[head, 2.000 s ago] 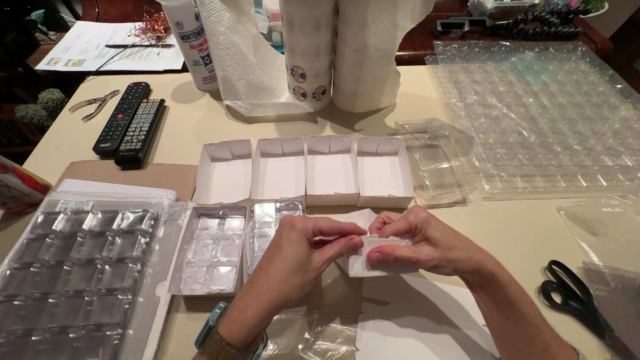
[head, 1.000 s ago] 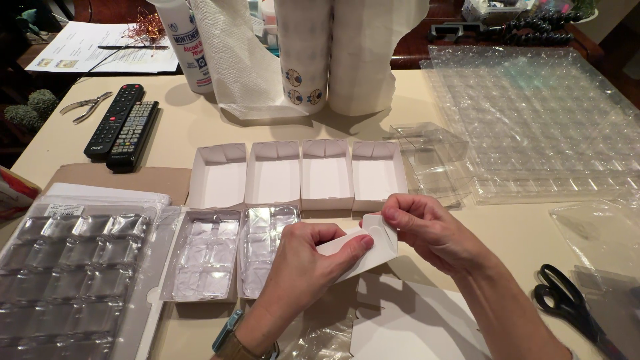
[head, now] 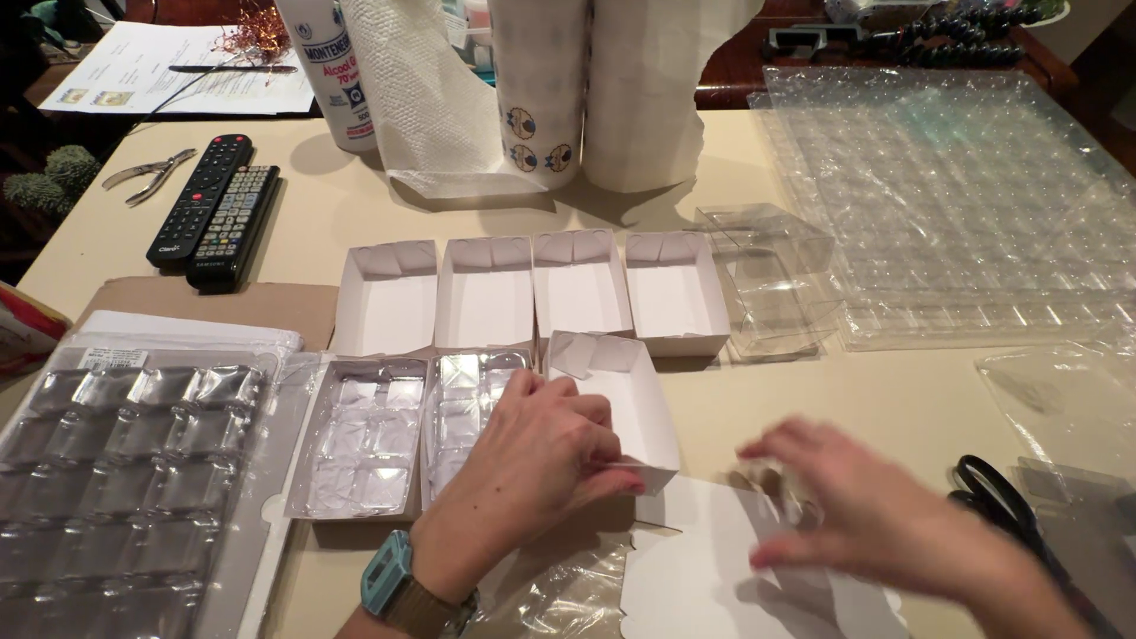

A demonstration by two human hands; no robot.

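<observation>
My left hand, with a watch on its wrist, grips the near side of a folded white cardboard box tray. This tray stands just below a row of several empty white box trays. Left of it are two white trays, one holding a clear plastic insert with square cells, the other partly hidden behind my left hand. My right hand, blurred, hovers with fingers apart and nothing in it, over flat white die-cut cardboard.
Clear plastic trays lie at the right, black-handled scissors nearer. A clear plastic box stands beside the row. Dark-looking plastic inserts lie left, with remote controls, pliers, a bottle and paper rolls behind.
The white cardboard that both hands were folding is now a standing tray below the row. My right hand has let go of it and moved right, while my left hand holds on.
</observation>
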